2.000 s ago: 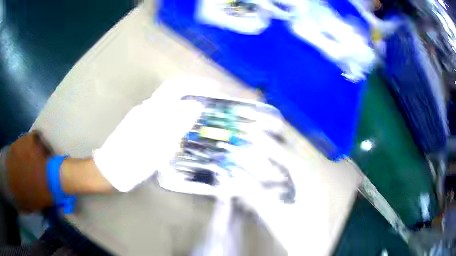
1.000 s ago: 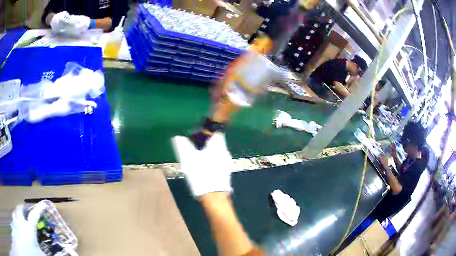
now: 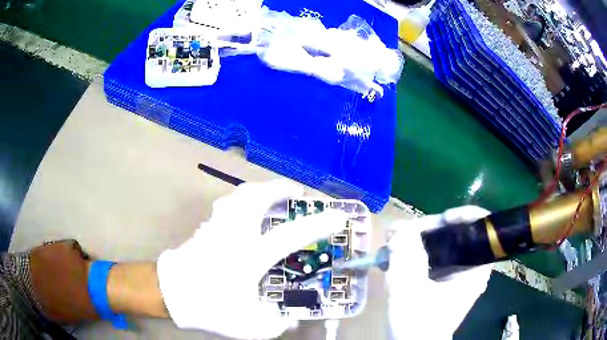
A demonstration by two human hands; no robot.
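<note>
An open white socket housing with a green circuit board, blue parts and a black block lies on the beige board. My left hand, in a white glove, holds the housing from its left side, with fingers across its top. My right hand, gloved in white, grips a powered hand tool with a gold-brown barrel, black tape and red wires. Its pale narrow tip points left, over the circuit board; contact cannot be told. A white cord leaves the housing's lower edge.
A blue sheet stack beyond the board holds another open housing and a bagged cord. A thin dark stick lies beyond my left hand. Blue stacked trays and a yellowish bottle stand at the upper right, near a green belt.
The view has swung back left onto the housing. My right hand, raised over the belt a second ago, is now beside the housing with the powered tool in it.
</note>
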